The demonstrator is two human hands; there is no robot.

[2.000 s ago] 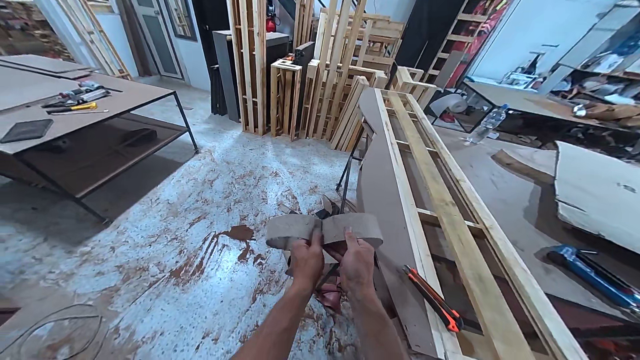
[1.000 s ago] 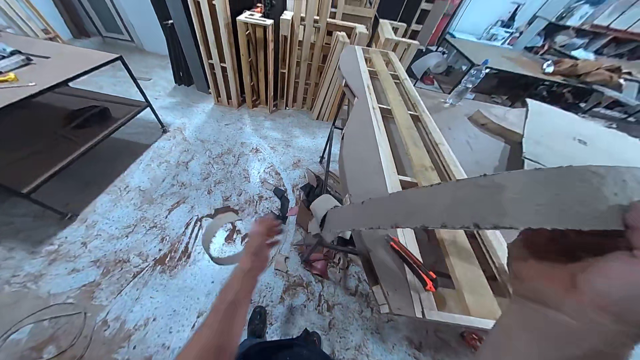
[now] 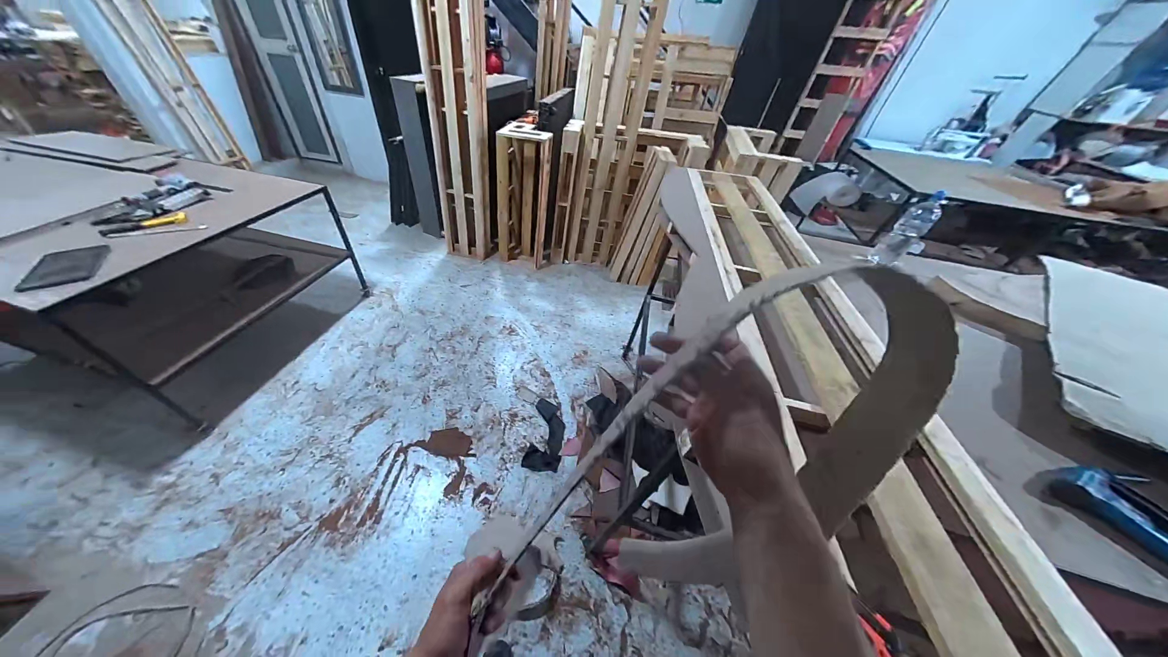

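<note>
A long, curling strip of grey-beige sheet material [image 3: 899, 365], perhaps cardboard, arcs in front of me. At the bottom centre my left hand [image 3: 474, 593] grips the strip's lower end. Farther up, my right hand [image 3: 725, 411] is behind the strip's thin edge with fingers spread; whether it pinches the strip is unclear. The strip loops over a wooden slatted frame [image 3: 803, 338] lying on a support at the right, and passes behind my right forearm. An orange-and-black tool [image 3: 881, 630] shows partly beside that forearm.
A table [image 3: 265, 205] with hand tools stands left. Upright wooden frames [image 3: 529, 196] lean at the back. Fabric scraps [image 3: 547, 438] and a round strip loop [image 3: 538, 593] lie on the stained floor. A plastic bottle [image 3: 912, 224] and a blue tool [image 3: 1109, 511] are on the right table.
My right hand has moved from the far right edge to the middle, and the strip now curves in a tall arc. My left hand, apart from the strip a second ago, now grips its end.
</note>
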